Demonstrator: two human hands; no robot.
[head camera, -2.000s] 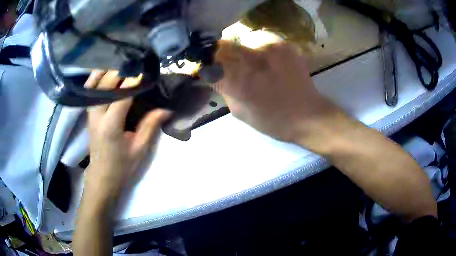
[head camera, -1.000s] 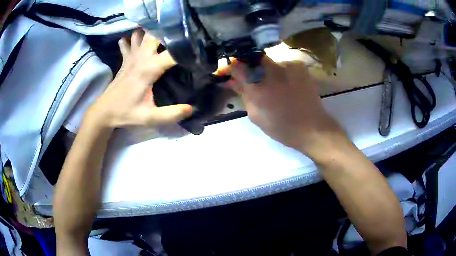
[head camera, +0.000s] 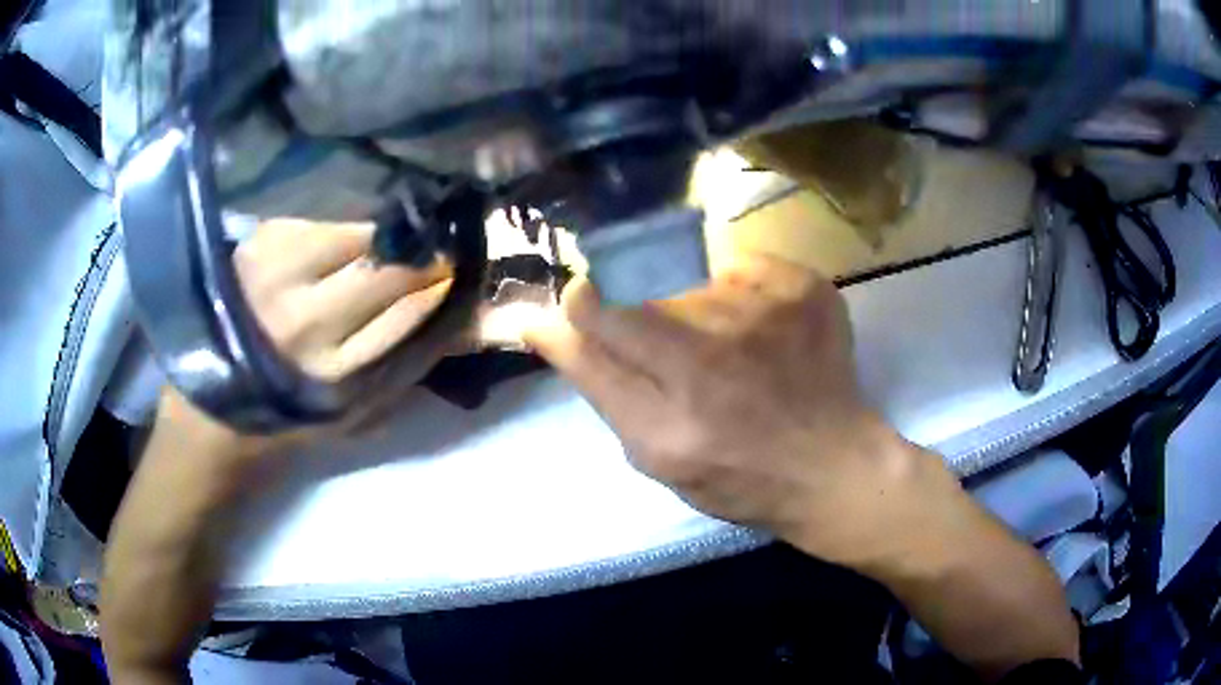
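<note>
The sewing machine head (head camera: 496, 67) fills the top of the view, close to the camera. A lamp lights the needle area (head camera: 525, 248) at centre left. A black fabric piece (head camera: 471, 379) shows below and between my hands, mostly hidden by them. My left hand (head camera: 342, 301) lies left of the needle area, partly behind the shiny ring, fingers bent against the dark fabric. My right hand (head camera: 723, 388) is right of the needle area, its fingertips at the lit spot by the needle. Whether it pinches the fabric is hidden.
Black-handled scissors (head camera: 1125, 274) and a narrow silver tool (head camera: 1036, 301) lie at the table's right. An amber scrap (head camera: 857, 174) is on the tan bed plate (head camera: 957, 201). Pale cloth with black stripes (head camera: 54, 254) is heaped at left. A ruler strip (head camera: 536, 585) edges the table.
The camera view has shifted, with the machine head now larger and lower. My left hand has gone from spread fingers to bent fingers close to the needle area. My right hand remains by the needle.
</note>
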